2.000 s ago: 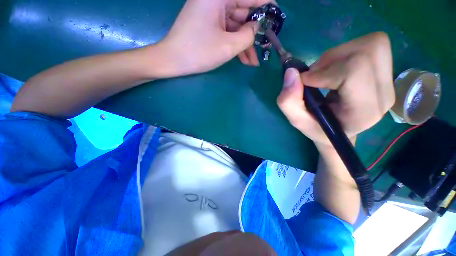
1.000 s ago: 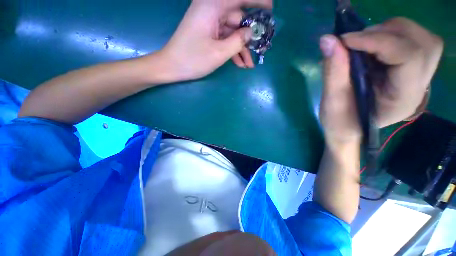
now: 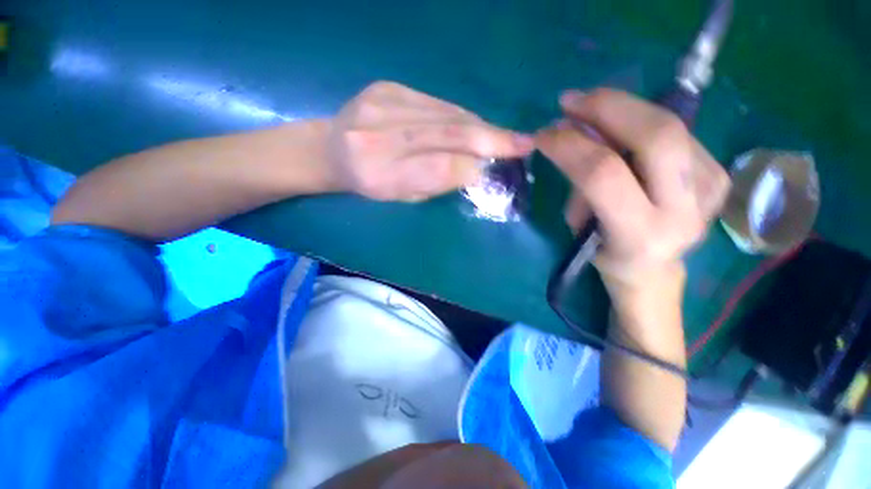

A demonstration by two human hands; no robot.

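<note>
My left hand (image 3: 411,148) holds the small round assembly (image 3: 497,189), black with a bright silvery face, below its fingers. It is blurred. My right hand (image 3: 645,177) is close beside it, its thumb and index fingertips meeting or nearly meeting my left fingertips; whether they pinch a small lead cannot be seen. The soldering iron (image 3: 680,100) is tucked back in my right hand, its metal barrel pointing up and away to the upper right. Its cord (image 3: 573,277) hangs below the hand and crosses my right forearm.
A tan roll (image 3: 770,202) lies right of my right hand on the green bench (image 3: 239,57). A black box (image 3: 807,310) with a red wire (image 3: 740,306) is at the right. A yellow-and-black object (image 3: 4,36) shows at the far left. The bench edge runs below my hands.
The iron has moved off the assembly and now points away. My left hand has lowered and turned with the assembly. My right hand has come back beside it.
</note>
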